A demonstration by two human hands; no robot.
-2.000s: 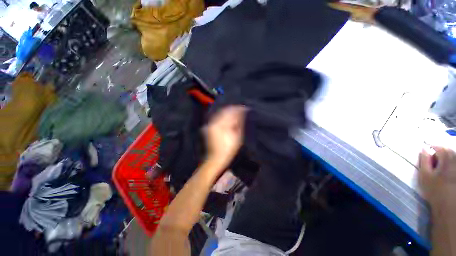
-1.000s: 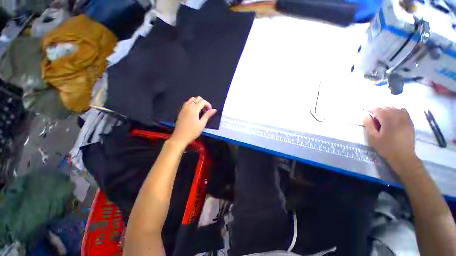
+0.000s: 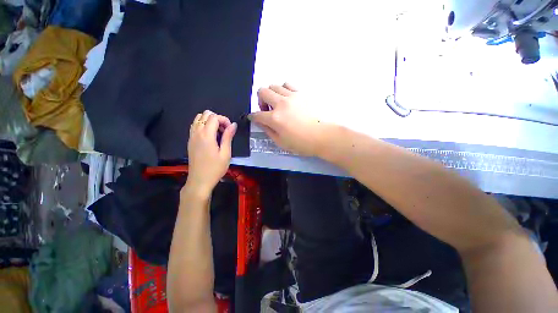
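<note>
Black fabric panels (image 3: 196,67) lie flat on the left part of the white machine table, with a straight right edge and curved, uneven left edges. My left hand (image 3: 209,145) is on the panels near the table's front edge, thumb and index finger pinched on the cloth. My right hand (image 3: 284,119) reaches across to the panels' right edge, its fingertips pinching the edge close to my left fingertips. A small dark fold shows between the two hands. Whether one layer or more is pinched, I cannot tell.
The sewing machine head (image 3: 502,18) is cut off at the upper right. A printed ruler (image 3: 453,160) runs along the table's front edge. A red basket (image 3: 248,226) holding black pieces (image 3: 137,211) stands below at left. Mustard cloth (image 3: 55,79) and green cloth (image 3: 70,269) lie at far left.
My right hand has moved left across the table from near the machine to the panels' edge. My left hand has closed its fingertips on the cloth. The view has shifted.
</note>
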